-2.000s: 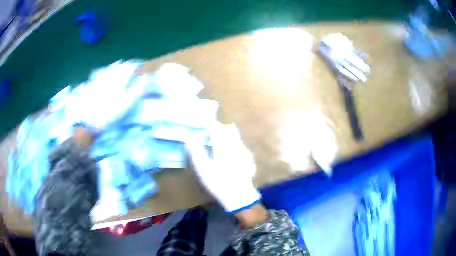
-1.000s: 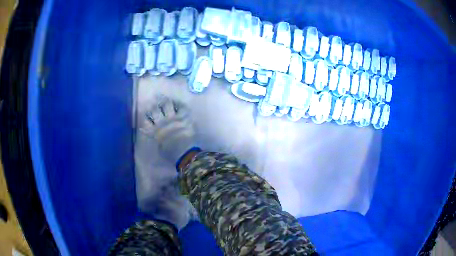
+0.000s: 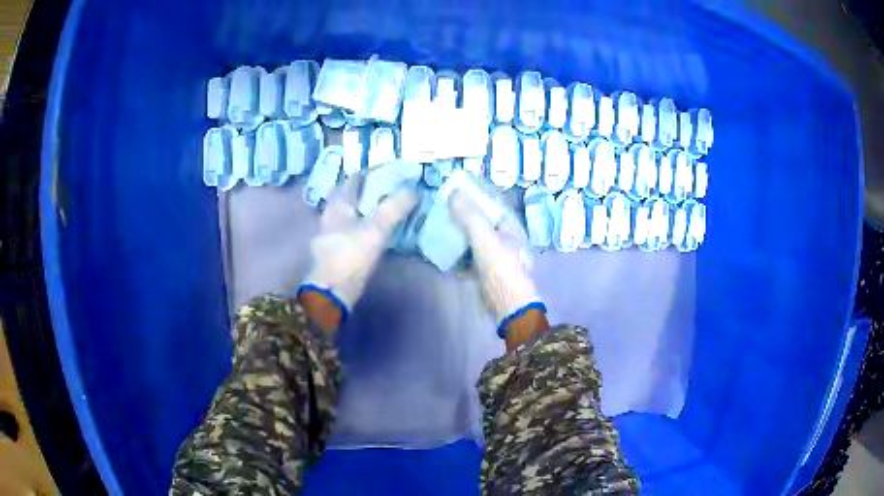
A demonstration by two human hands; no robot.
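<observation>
Light-blue plastic pieces with rounded rims (image 3: 601,165) stand in rows at the far side of the blue bin. My left hand (image 3: 349,247), in a white knit glove, holds a light-blue piece (image 3: 388,182) between thumb and fingers at the front of the rows. My right hand (image 3: 499,257), also gloved, is shut on another light-blue piece (image 3: 444,235), tilted, just beside the first. My fingers partly hide both pieces. A few boxy pieces (image 3: 444,131) lie on top of the rows.
The tall walls of the blue bin (image 3: 136,252) surround both hands. A pale sheet (image 3: 601,320) lines its floor. A tan surface (image 3: 12,358) shows at the far left edge.
The view moved from the bench down into the bin. Since a second ago, both hands have come to the front row and hold pieces; a hand was low and open over the sheet.
</observation>
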